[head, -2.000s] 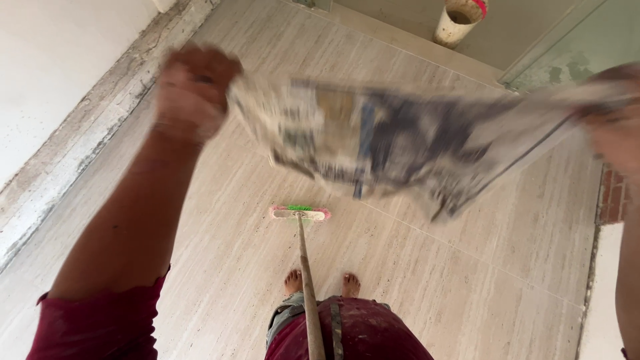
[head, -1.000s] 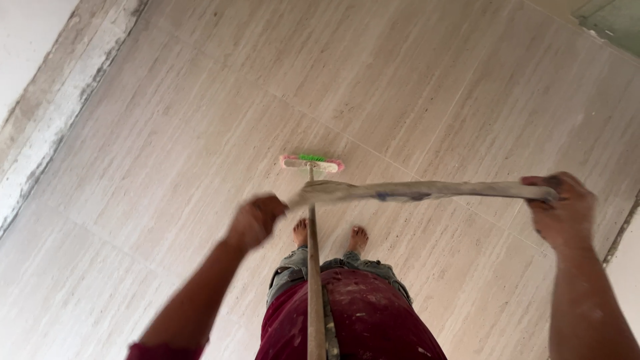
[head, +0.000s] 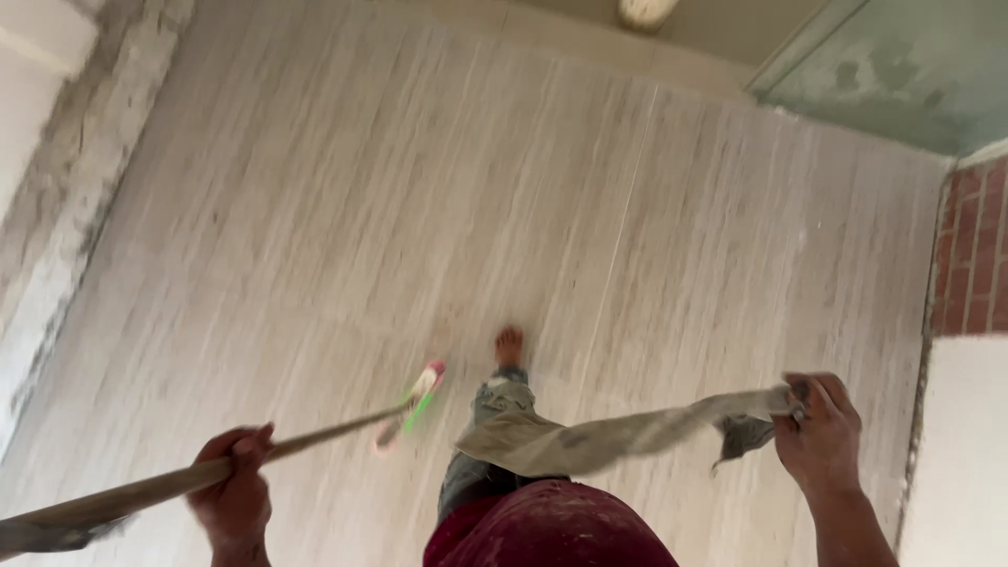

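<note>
At the lower left my left hand (head: 233, 484) is closed around the wooden pole (head: 331, 435) of a floor brush or squeegee. Its pink, white and green head (head: 415, 402) is blurred and lies near the floor, left of my bare foot. Something grey hangs at the near end of the pole, at the left edge. On the right, my right hand (head: 819, 429) grips one end of a greyish cloth (head: 630, 442). The cloth stretches left across to my jeans, in front of my dark red shirt, with a darker flap hanging beside my fingers.
Wood-patterned floor tiles (head: 441, 197) spread ahead of me. A rough, unfinished wall base (head: 87, 181) runs along the left. At the top stand a pale bucket (head: 646, 9) and a greenish glass panel (head: 890, 79). Red brickwork (head: 972, 252) and a white surface (head: 969, 441) border the right side.
My left hand has let go of the cloth and taken hold of the pole, which stood upright against my body before. The brush head has swung left and turned. My right hand still holds the cloth.
</note>
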